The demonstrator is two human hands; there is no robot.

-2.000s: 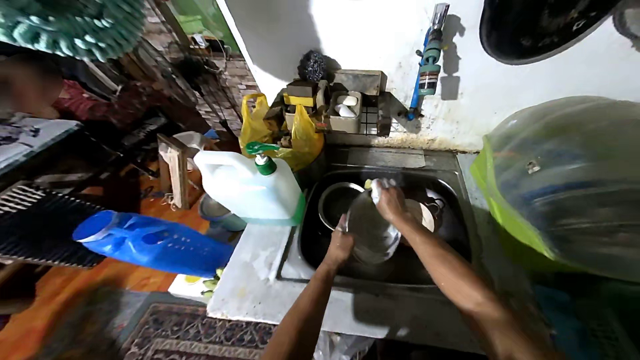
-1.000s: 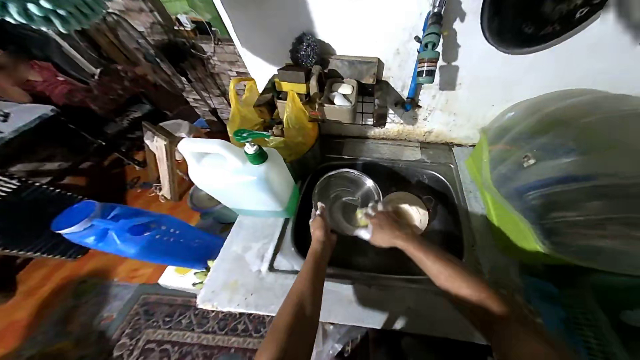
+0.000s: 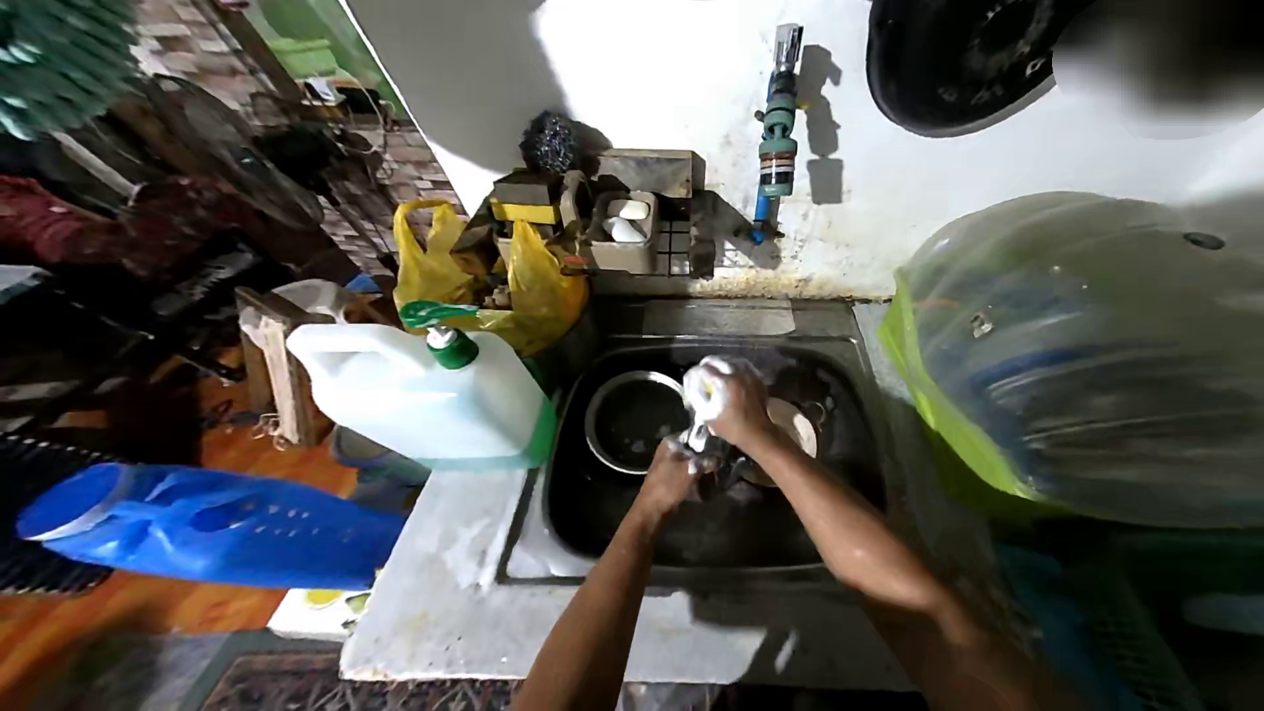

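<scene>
Foam covers my right hand (image 3: 736,400), which is closed around a soapy sponge (image 3: 705,387) over the middle of the sink. Just below and to its left, my left hand (image 3: 671,476) grips a small, foam-covered item (image 3: 697,434), possibly a utensil; its shape is mostly hidden. A round bowl with a shiny metal rim (image 3: 592,423) rests in the left part of the dark sink basin (image 3: 612,533). Partly behind my right wrist lies a pale round dish (image 3: 793,427). Other dark items near it cannot be made out.
Left of the sink stands a white jug with green cap (image 3: 425,395); a blue plastic container (image 3: 217,523) is beyond the counter edge (image 3: 425,632). Yellow bags (image 3: 538,286) and a soap holder (image 3: 624,237) sit behind. A large plastic-covered bundle (image 3: 1086,365) is at right.
One second ago both hands were at a round bowl; now they are off it, to its right, on a small soapy item. The sponge has stayed in my right hand.
</scene>
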